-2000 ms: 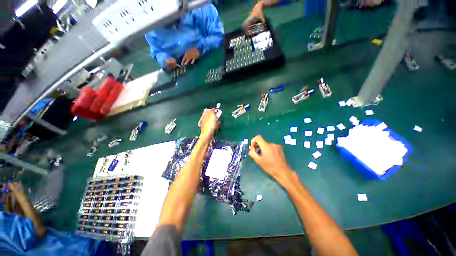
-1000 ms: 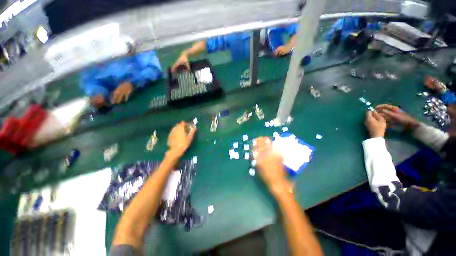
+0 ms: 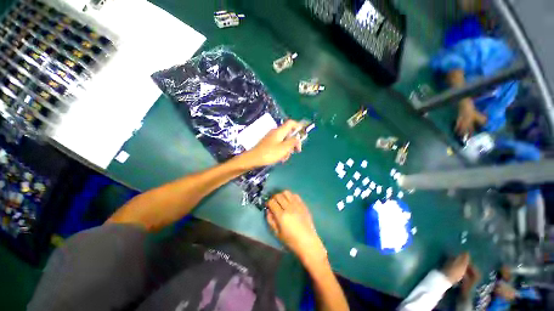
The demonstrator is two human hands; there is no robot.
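Observation:
My left hand is closed on a small silver unit beside the bag's white label. My right hand is at the narrow end of the black parts bag, fingers bent down near small black parts; whether it holds one cannot be told. The shiny bag lies on the green bench under and left of my left forearm. White pads lie scattered right of my hands. A blue pad container heaped with white pads stands beyond them.
Several small units lie along the bench. A clear blister tray rests on a white board at upper left. A black tray is at the top. A grey post crosses at right. Other workers' hands show at right.
The view has turned and tilted down. My right hand has moved from the pads to the bag's narrow end. My left hand is now beside the bag's label with the unit.

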